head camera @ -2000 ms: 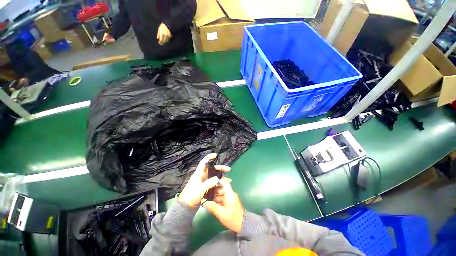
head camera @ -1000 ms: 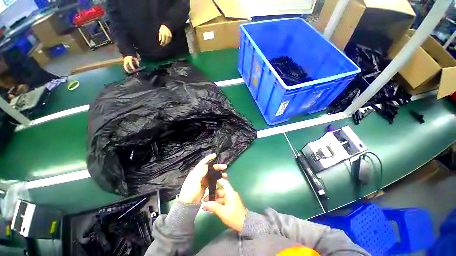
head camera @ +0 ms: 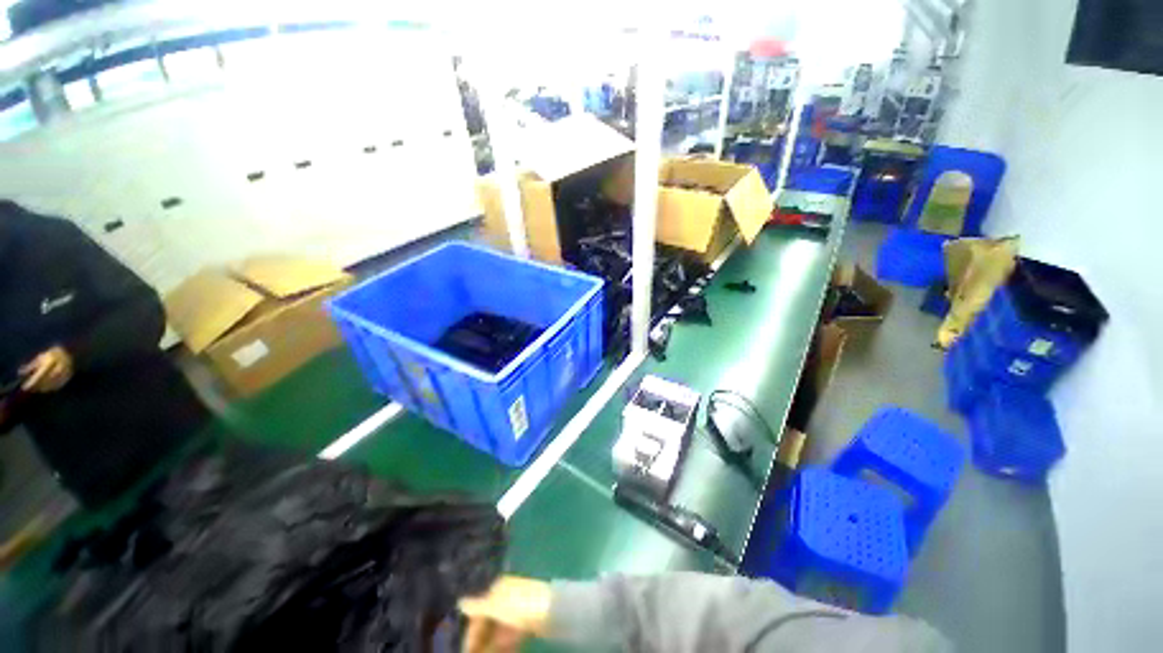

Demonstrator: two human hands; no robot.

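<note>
My right hand is at the bottom edge of the picture, blurred and partly cut off, beside the right edge of the black plastic bag. Whether it holds anything cannot be told. My left hand is out of the picture. The crumpled bag fills the lower left, and its opening is not clear. No slim black part shows in a hand.
A blue crate with black parts stands beyond the bag. The white-and-grey device and black stick-shaped tool lie to its right. Cartons and loose black parts are farther back. Blue stools stand on the floor at right. A person is at left.
The view has swung right and up along the bench. My left hand and the black tray have left the picture. My hands no longer show together around the black part.
</note>
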